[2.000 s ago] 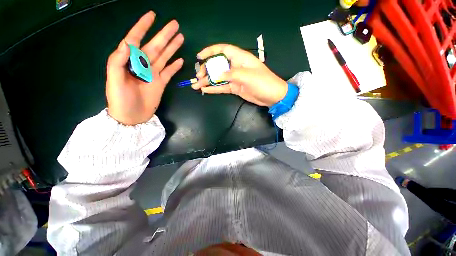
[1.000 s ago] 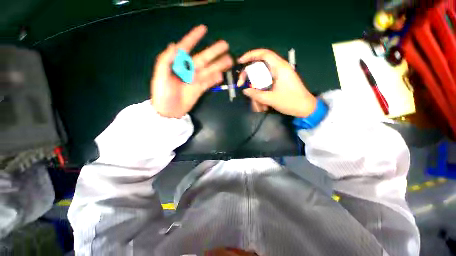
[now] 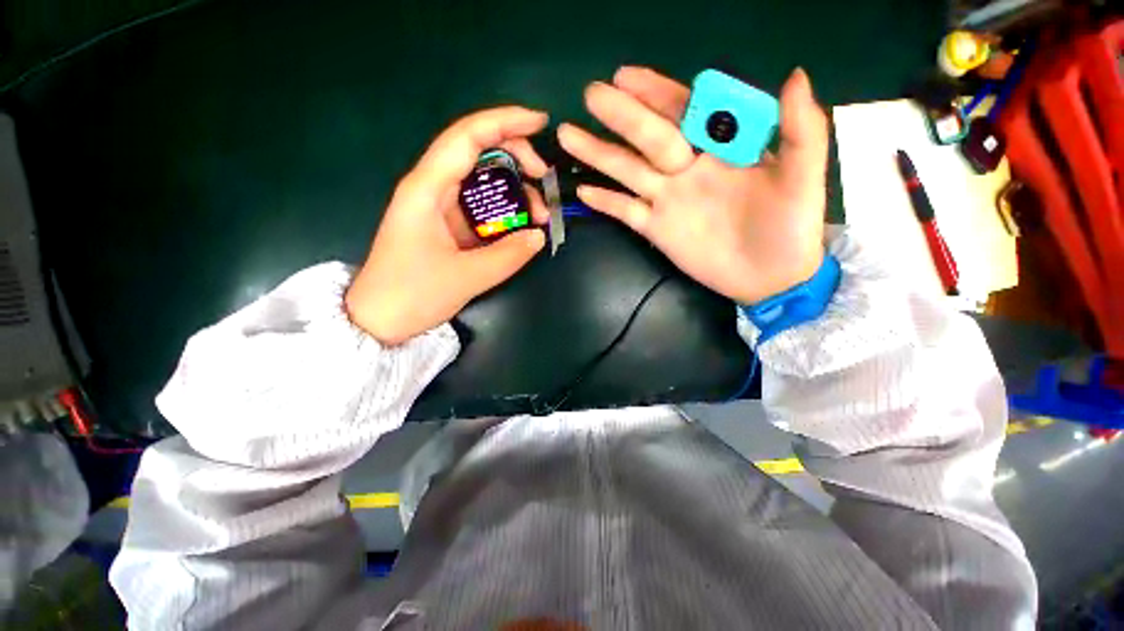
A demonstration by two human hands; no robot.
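Observation:
My left hand [image 3: 431,228] is shut on a small dark watch unit [image 3: 496,203], its lit screen up with pale text and an orange and a green button. My right hand [image 3: 727,203] is turned palm up with fingers spread and holds a turquoise watch unit [image 3: 730,117] at its fingers, dark round sensor facing up. A pale tape strip [image 3: 553,212] crosses a blue stick [image 3: 577,210] between the hands. The stick is partly hidden.
A paper sheet [image 3: 863,160] with a red and black pen [image 3: 927,222] lies at right. Small dark watches [image 3: 982,144] and a yellow-topped item [image 3: 964,52] are near red trays [image 3: 1072,148]. A grey instrument [image 3: 27,284] stands at left. A thin black cable [image 3: 616,337] runs to the bench edge.
The left hand has gone from an open palm with a turquoise back to gripping a unit with a lit text screen. The right hand has opened palm up, with a turquoise back instead of a white screen.

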